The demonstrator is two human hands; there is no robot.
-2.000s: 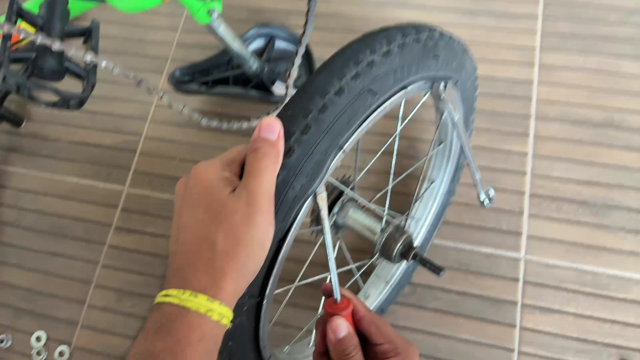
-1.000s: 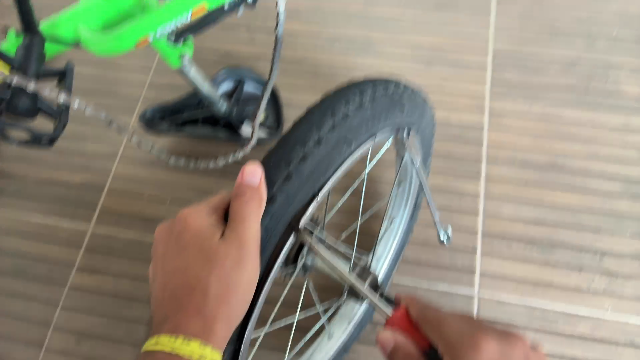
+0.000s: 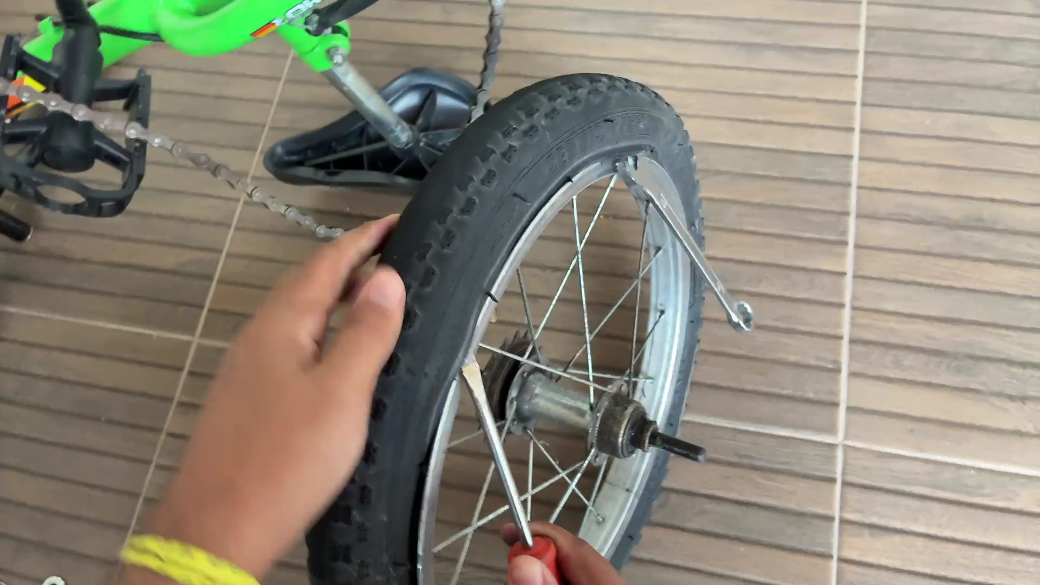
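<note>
A black bicycle tire (image 3: 455,219) sits on a silver spoked rim (image 3: 662,357), whose hub (image 3: 561,406) and axle show through the spokes. My left hand (image 3: 309,398), a yellow band at its wrist, grips the tire's left side, thumb on the tread. At the bottom, my right hand (image 3: 561,556) is closed on the red handle of a flat-blade screwdriver (image 3: 500,443); its blade tip touches the rim edge beside the tire. A metal wrench (image 3: 691,244) has one end lodged between tire and rim at the upper right, its ring end sticking out free.
A bicycle with a green frame (image 3: 211,28) lies at upper left, with a black pedal (image 3: 73,162), a hanging chain (image 3: 219,171) and a black saddle (image 3: 390,122) against the floor. Wood-look tiles (image 3: 780,366) lie beneath. A small washer (image 3: 54,581) shows at the lower left edge.
One second ago the screwdriver slanted across the spokes from the right; now it stands steeper, with my right hand lower and further left. My left hand stays on the tire.
</note>
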